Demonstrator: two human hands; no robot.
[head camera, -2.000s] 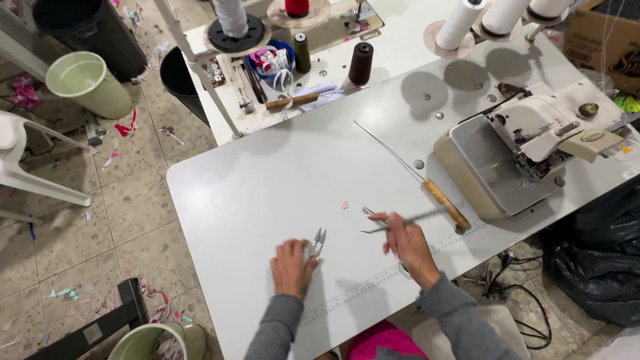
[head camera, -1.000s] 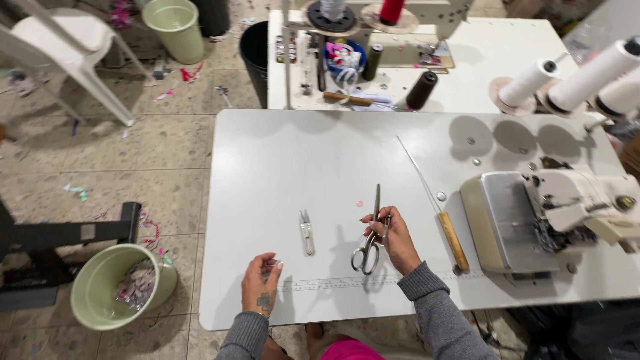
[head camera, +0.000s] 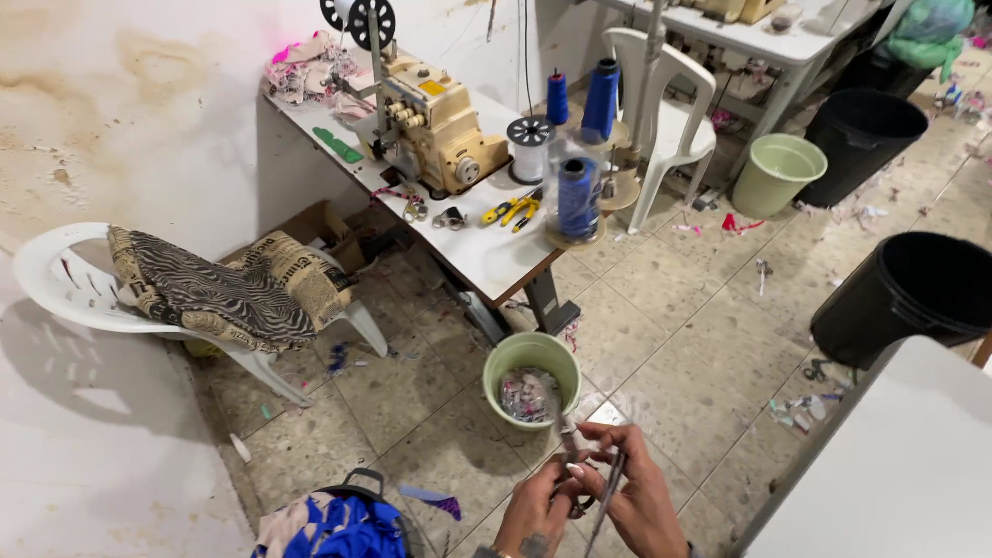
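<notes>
Low in the head view, my left hand (head camera: 539, 504) is closed around metal scissors (head camera: 565, 435), whose blurred blades point up; part of a dark handle loop shows below the fingers. My right hand (head camera: 639, 496) is close against it, its fingers bent around a slim metal tool (head camera: 608, 500) that looks like tweezers and slants downward. The fingers of both hands meet near the scissors, and they hide where each tool is gripped. Just beyond the blades stands a pale green bucket (head camera: 533, 339) with fabric scraps in it.
A white sewing table (head camera: 504, 267) carries an overlock machine (head camera: 438, 128), pliers (head camera: 515, 211) and blue thread cones (head camera: 577, 198). A white chair (head camera: 62, 287) stands left, a basket of blue cloth (head camera: 341, 527) below. At right are a black bin (head camera: 907, 287) and a table corner (head camera: 891, 434).
The view has swung left, away from the worktable. My left hand, beside thread snips on the table a second ago, is now on the scissors that my right hand held.
</notes>
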